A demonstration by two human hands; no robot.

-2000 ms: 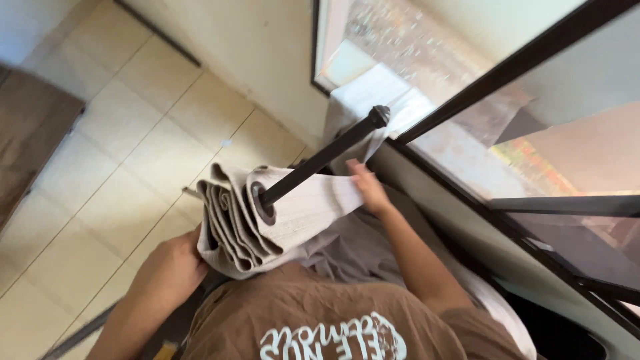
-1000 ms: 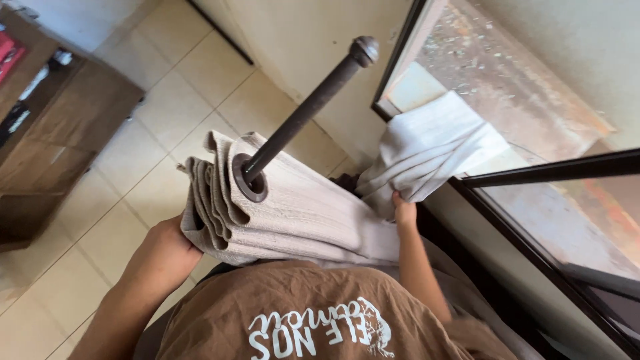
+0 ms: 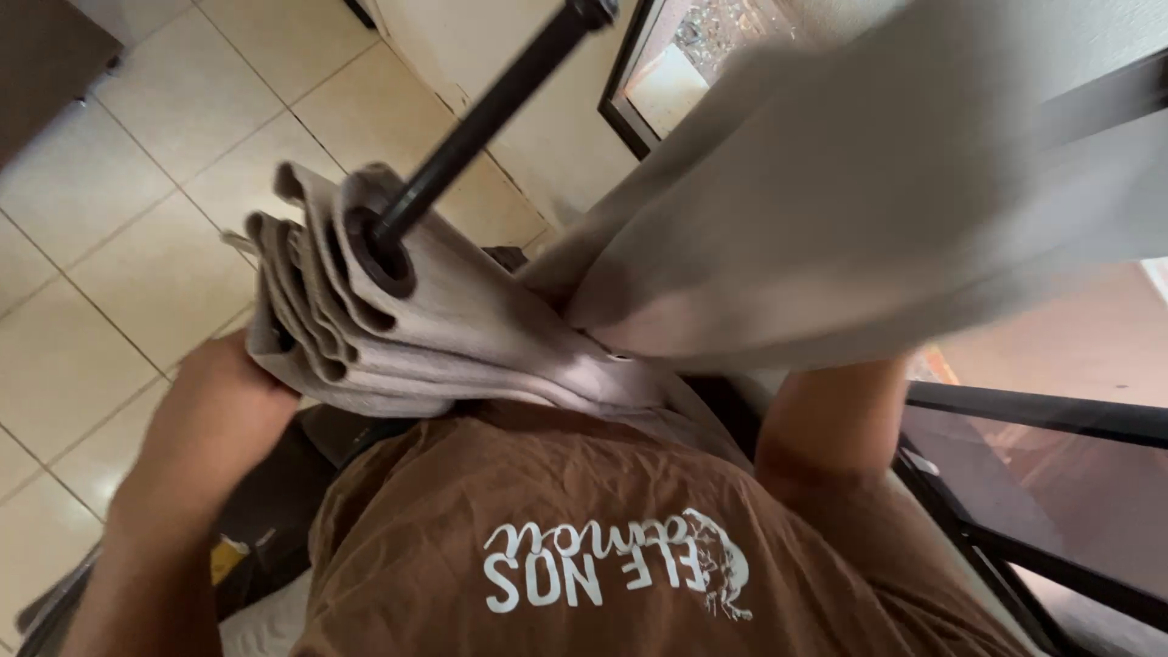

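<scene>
A beige grommet curtain lies gathered in folds on a dark curtain rod, which passes through a brown grommet and ends in a finial. My left hand grips the lower left edge of the folds; its fingertips are hidden beneath the cloth. On the right, a large blurred flap of the curtain is raised in front of the window and covers my right hand. Only the right forearm shows below that flap.
Dark-framed window panes stand close on the right. Beige floor tiles spread out at the left, with a dark brown piece of furniture in the upper left corner. A pale wall runs behind the rod.
The white-looking cloth end by my right hand has swung up and outward into a wide raised flap, hiding that hand. My left hand still holds the folded stack.
</scene>
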